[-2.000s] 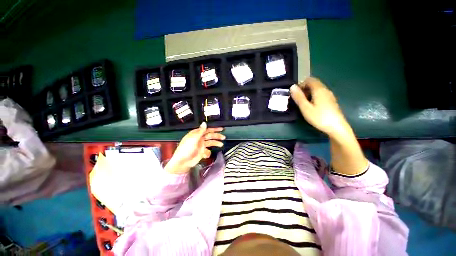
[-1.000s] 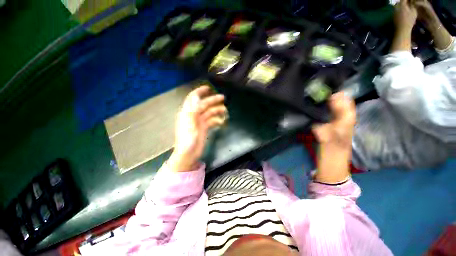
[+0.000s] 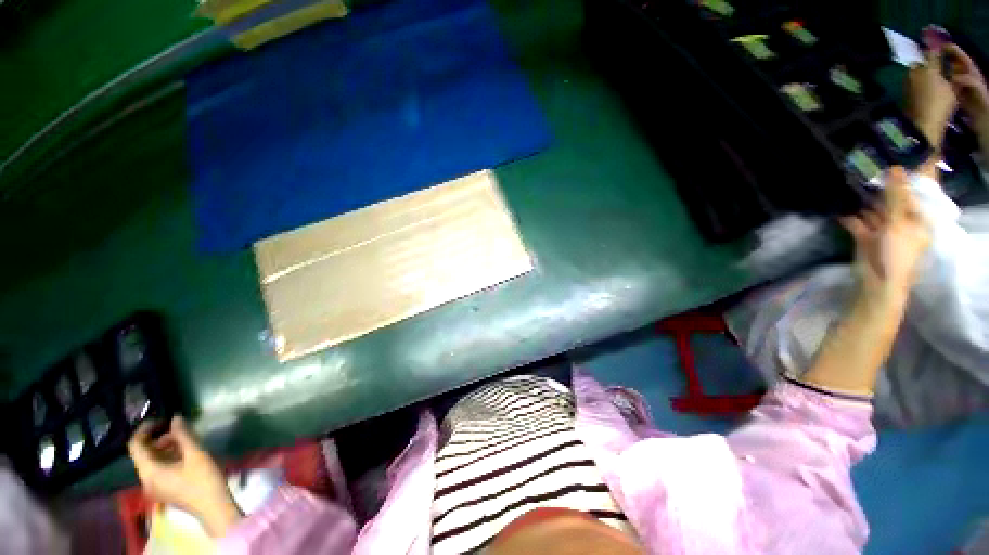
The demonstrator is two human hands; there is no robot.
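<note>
A black foam tray [image 3: 797, 136] with small lit devices [image 3: 801, 97] in its pockets lies at the upper right, partly cut off by the frame. My right hand [image 3: 891, 241] is at its near corner, with the fingers on the tray. Another black tray [image 3: 92, 403] with several devices lies at the lower left. My left hand [image 3: 184, 477] is at its near right corner, fingers bent and slightly blurred; I cannot tell whether it grips the tray.
A blue mat [image 3: 358, 119] and a pale strip [image 3: 396, 263] lie on the green bench [image 3: 607, 217]. Another person's hands [image 3: 939, 92] are beside the right tray. A red tray [image 3: 309, 468] with papers is below the bench edge at lower left. A yellow piece [image 3: 284, 22] is at the top.
The filled black tray has moved off the pale strip to the far right with my right hand. My left hand has gone from it to the left tray. The view has turned.
</note>
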